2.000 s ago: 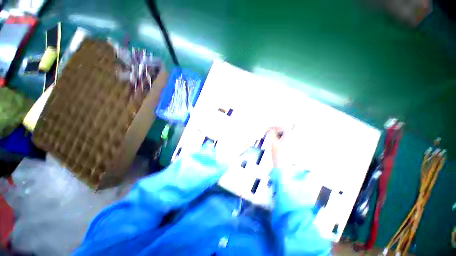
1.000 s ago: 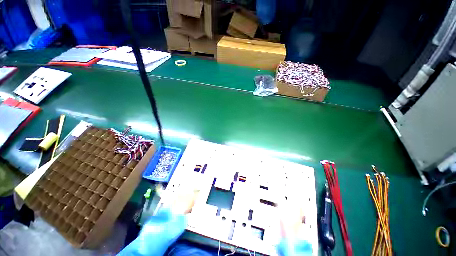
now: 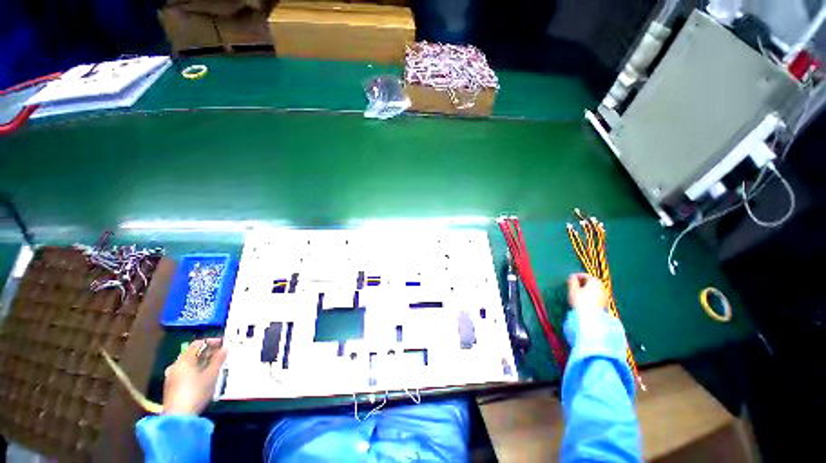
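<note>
The white cut-out panel [image 3: 380,262] lies flat at the bench's front edge, with dark parts in some openings and thin white wires hanging over its front edge. My left hand [image 3: 195,373] is at the panel's left edge, fingers bent, beside a small green-handled tool [image 3: 185,347]; whether it grips anything is unclear. My right hand [image 3: 588,293] is on the orange-yellow wire leads [image 3: 595,250], fingertips closed at the bundle's upper part. Red wire leads [image 3: 534,285] and a black electric screwdriver [image 3: 514,307] lie between the panel and that hand.
A blue screw tray [image 3: 200,289] and a brown divider box [image 3: 63,335] with wire harnesses [image 3: 120,268] stand left. An open carton [image 3: 675,416] is below the right edge. A yellow tape roll [image 3: 715,305] lies far right. A harness carton [image 3: 450,74] and clear bag [image 3: 385,97] stand across the bench.
The view has turned right and levelled. My right hand has moved from over the panel to the orange-yellow leads. My left hand has moved from over the panel to its left edge.
</note>
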